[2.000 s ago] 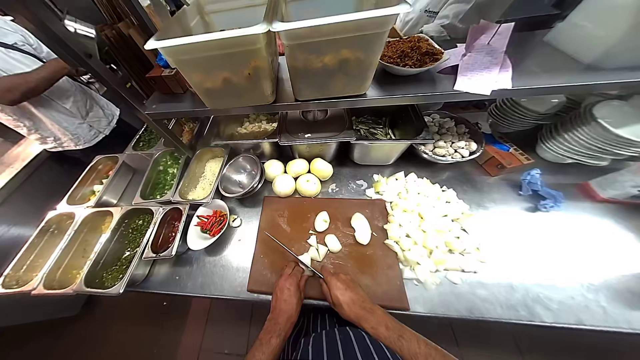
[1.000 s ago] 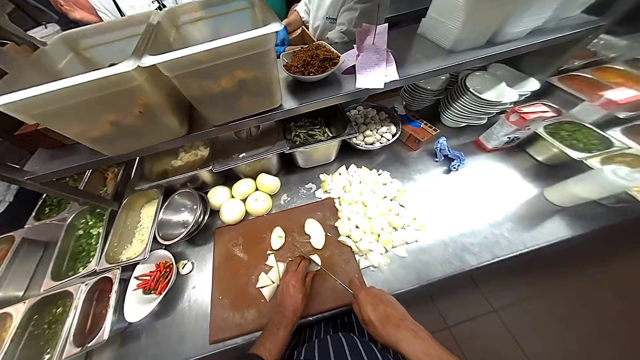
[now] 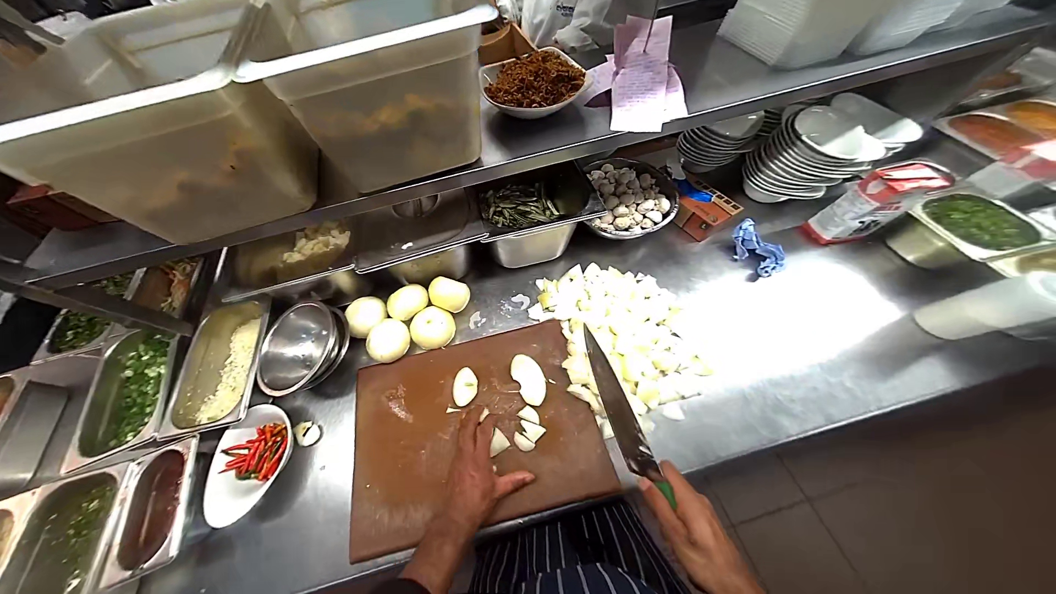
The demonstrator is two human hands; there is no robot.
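Note:
My right hand [image 3: 695, 524] grips the green handle of a chef's knife [image 3: 617, 404], whose blade points up and away over the right edge of the brown cutting board [image 3: 412, 495]. On the board, my left hand [image 3: 478, 474] lies with its fingertips at some cut pieces, thumb spread; whether anything is under the fingers is hidden. White onion chunks [image 3: 530, 429] lie just right of those fingers. Beyond them are peeled onion pieces, one [image 3: 464, 386] at the left and one [image 3: 528, 379] at the right. A large pile of chopped onion [image 3: 635, 338] borders the board's right side.
Several whole peeled onions [image 3: 408, 302] sit behind the board. To the left are steel bowls [image 3: 297, 346], a plate of red chillies [image 3: 223, 499] and steel food pans [image 3: 124, 404]. A blue cloth [image 3: 757, 247] lies at the right. A shelf [image 3: 569, 140] with plastic tubs overhangs the back.
The knife has moved from the onion pieces on the board to the right, in my right hand, and its blade is now raised clear of them. The view has turned since the oldest frame.

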